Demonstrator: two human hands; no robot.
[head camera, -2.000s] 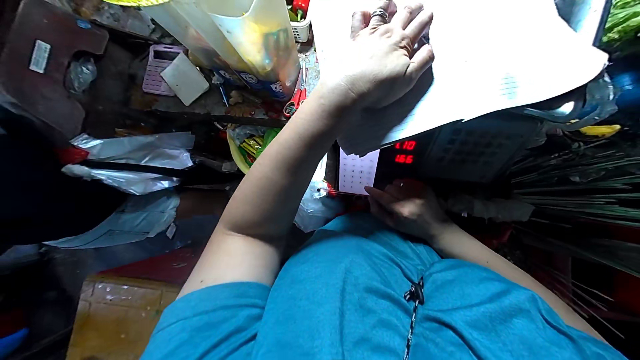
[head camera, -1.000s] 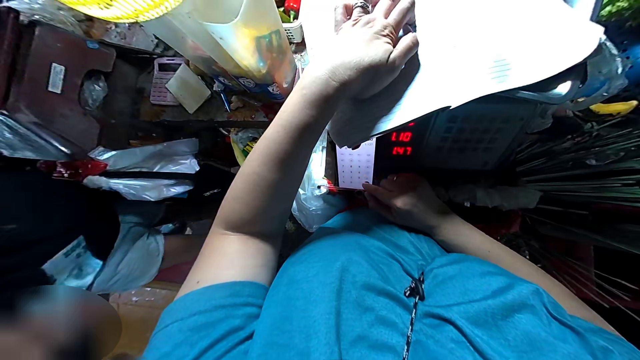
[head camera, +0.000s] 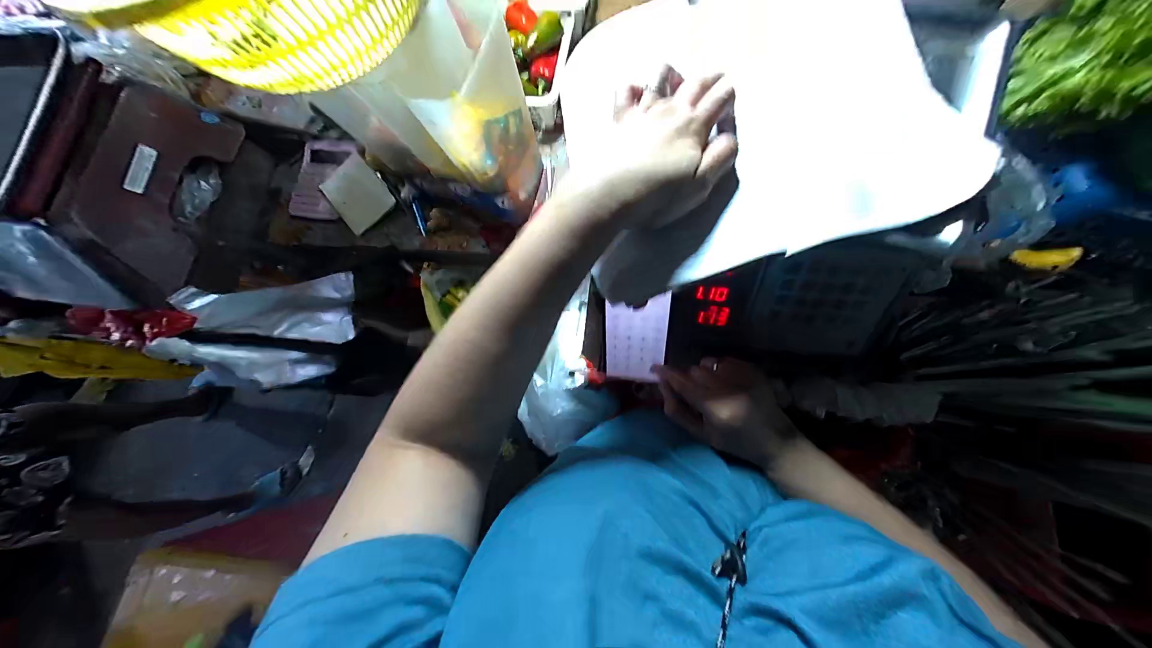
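My left hand (head camera: 670, 148), a ring on one finger, is spread over a large, brightly lit white sheet (head camera: 810, 117); whether it holds anything beneath the palm cannot be told. Below the sheet's near edge sits the dark panel of a digital scale (head camera: 823, 297) with red lit digits (head camera: 712, 306). At its left side is a pale keypad or card (head camera: 637, 340) with rows of small marks. My right hand (head camera: 724, 405) lies at that card's lower corner, its fingers bent and a fingertip near the edge; shadow hides part of it.
A yellow plastic basket (head camera: 288, 40) and a translucent container (head camera: 441, 108) stand at upper left. Beyond are peppers in a white basket (head camera: 544, 103), a pink calculator (head camera: 317, 180) and plastic bags (head camera: 279, 310). Leafy greens (head camera: 1080, 63) and long stalks (head camera: 1035, 360) lie at right.
The lower red digits have changed between frames. More of the yellow basket shows at upper left. A blurred shape at lower left one second ago is gone. Both hands stay in nearly the same places.
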